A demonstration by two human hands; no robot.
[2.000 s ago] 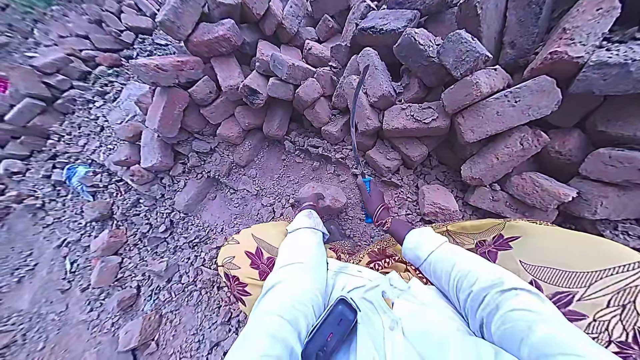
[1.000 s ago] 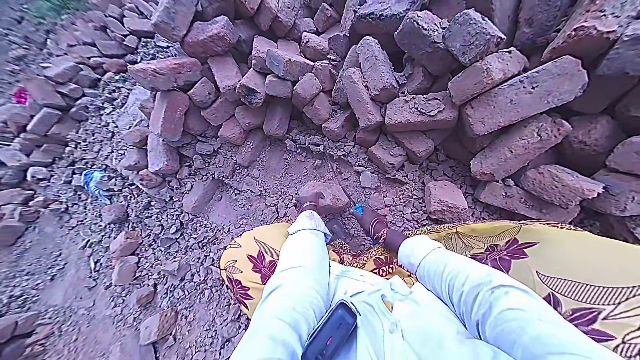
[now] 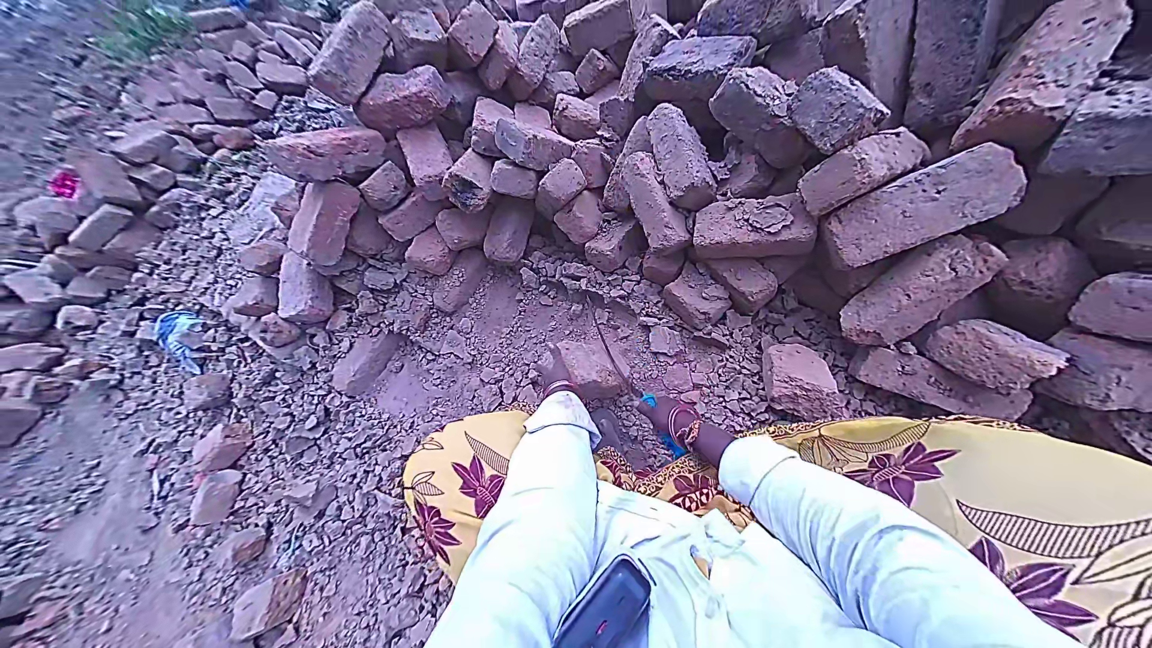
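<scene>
My left hand [image 3: 556, 371] is at the left end of a reddish brick piece [image 3: 589, 367] that lies on the rubble, its fingers against the brick. My right hand [image 3: 668, 416] is closed around the blue handle [image 3: 650, 400] of a tool with a thin, dark, curved blade [image 3: 608, 346]. The blade points up and left, over or beside the brick's right side; whether it touches cannot be told. Yellow cloth with maroon flowers [image 3: 900, 468] lies under my sleeved forearms. A dark phone-like device [image 3: 605, 605] rests at my front.
A high heap of loose bricks [image 3: 927, 202] rises ahead and to the right. Broken brick bits and dust [image 3: 333, 468] cover the ground at left. A single brick piece [image 3: 801, 380] lies right of my right hand. A blue scrap [image 3: 180, 338] lies at left.
Two seconds ago the curved blade stood raised above my right hand. It is lower now, close to the brick piece. My left hand has stayed at that piece.
</scene>
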